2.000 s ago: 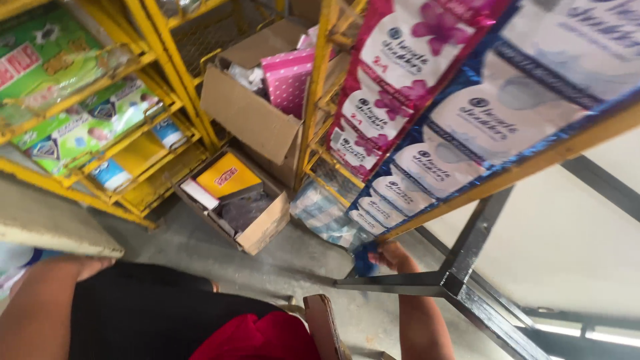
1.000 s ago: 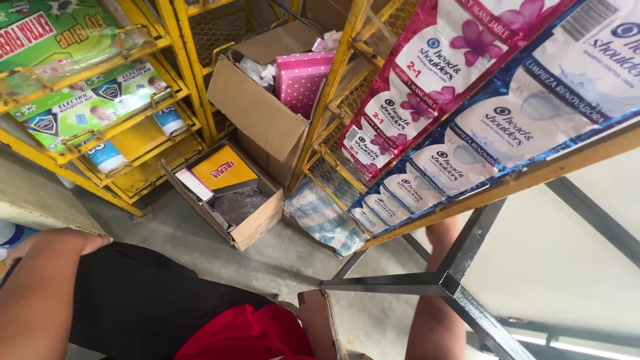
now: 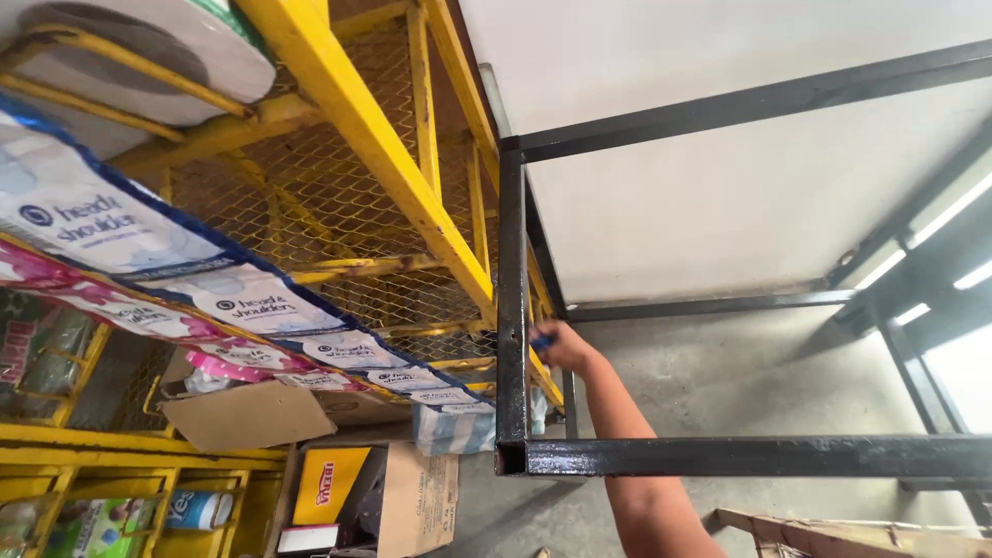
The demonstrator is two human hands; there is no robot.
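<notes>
My right hand reaches through the black metal frame and holds a small blue object at the side of the yellow metal shelf rack. What the blue object is cannot be told; the frame's upright hides part of it. Strips of Head & Shoulders shampoo sachets, blue and white, hang along the rack to the left, with a pink and white strip beside them. My left hand is out of view.
Open cardboard boxes stand on the concrete floor at lower left, near a striped plastic bag. Yellow shelves with packaged goods are at far left. A wooden piece lies at lower right, and a pale wall panel fills the upper right.
The view has swung strongly toward the black frame. My left hand, seen at the left edge earlier, has left the view. My right hand, hidden one second ago, now shows behind the frame's upright.
</notes>
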